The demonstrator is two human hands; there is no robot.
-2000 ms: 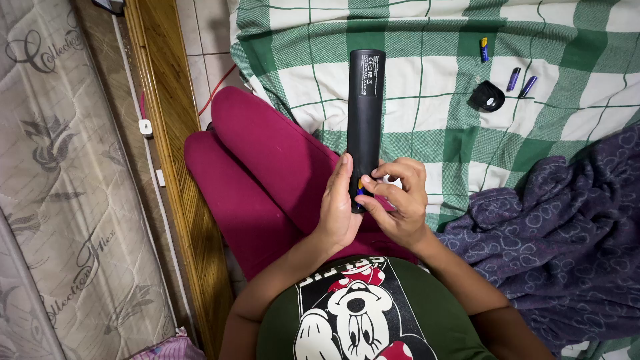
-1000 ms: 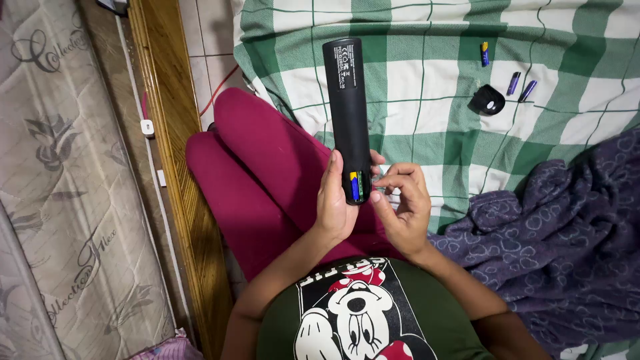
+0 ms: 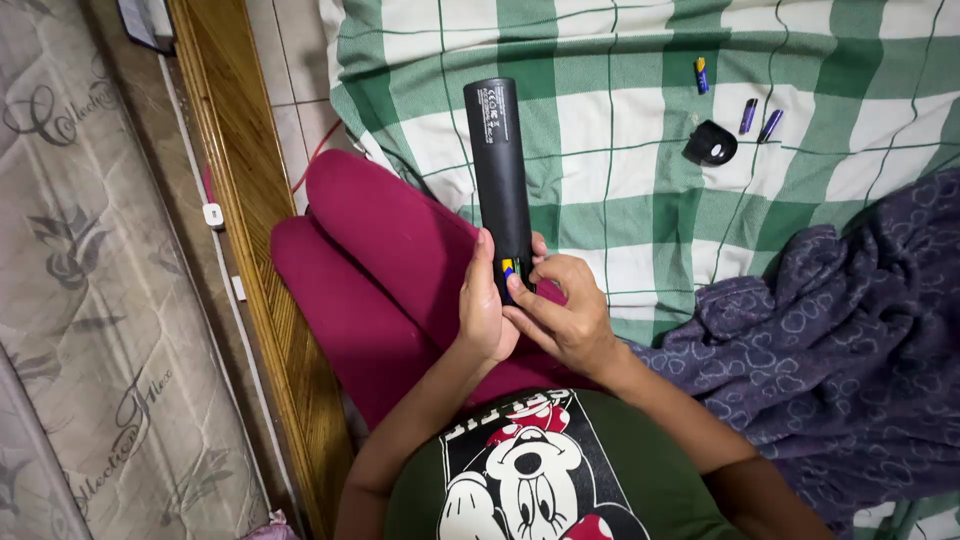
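Observation:
A black remote control [image 3: 499, 165] lies back side up in my left hand [image 3: 484, 307], which grips its lower end from the left, fingertips showing at its right edge. At that end the battery compartment is uncovered, and a blue and yellow battery [image 3: 509, 271] sits in it. The thumb of my right hand [image 3: 566, 311] presses on this battery, its index finger bent at the compartment's right side. On the bedding at upper right lie another blue and yellow battery [image 3: 701, 76], two purple batteries [image 3: 748, 116] and a small black rounded cover [image 3: 712, 144].
Green and white checked bedding [image 3: 570, 180] spreads beyond my legs. A dark purple blanket [image 3: 847, 322] is bunched at the right. To the left run a wooden bed rail [image 3: 255, 225], a white cable with a plug [image 3: 213, 216] and an upright mattress [image 3: 97, 247].
The right thumb and fingers have moved back onto the battery compartment, where a second ago they stood just to its right. The left hand keeps its hold on the remote.

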